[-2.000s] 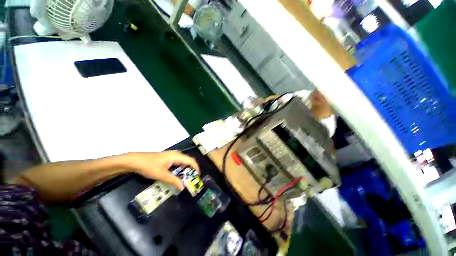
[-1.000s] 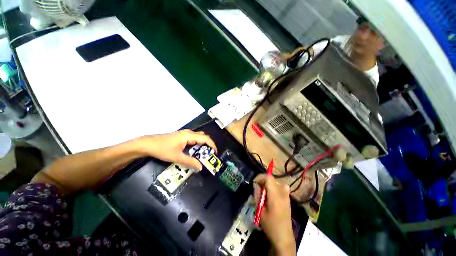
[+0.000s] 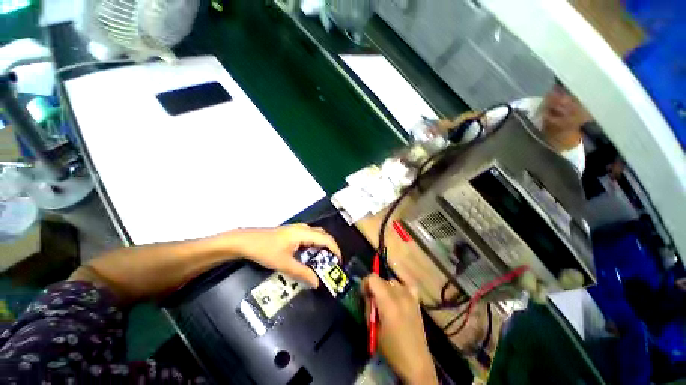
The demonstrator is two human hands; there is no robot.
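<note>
My left hand (image 3: pixel 297 252) holds a small electrical unit (image 3: pixel 328 271) with a white and black body and a yellow part, above the black panel (image 3: pixel 226 323). My right hand (image 3: pixel 395 312) holds a red pen-like tool (image 3: pixel 373 323) just right of the unit. The tool and the unit look apart; its exact tip is blurred. A cream socket strip (image 3: pixel 275 294) lies on the panel just below my left hand. A green circuit board beside the unit is mostly hidden by my right hand.
Behind stands a grey-beige instrument (image 3: pixel 496 225) with black cables and red leads, on a brown board (image 3: pixel 421 263). A short red piece (image 3: pixel 402 230) and pale blocks (image 3: pixel 372 189) lie beside it. A phone (image 3: pixel 194 98) lies on a white sheet (image 3: pixel 195 165). A person (image 3: pixel 560 124) sits behind the instrument.
The view has shifted, so the scene sits lower and further right. My right hand and the red tool have moved closer to the unit, now covering most of the green board. My left hand keeps its hold.
</note>
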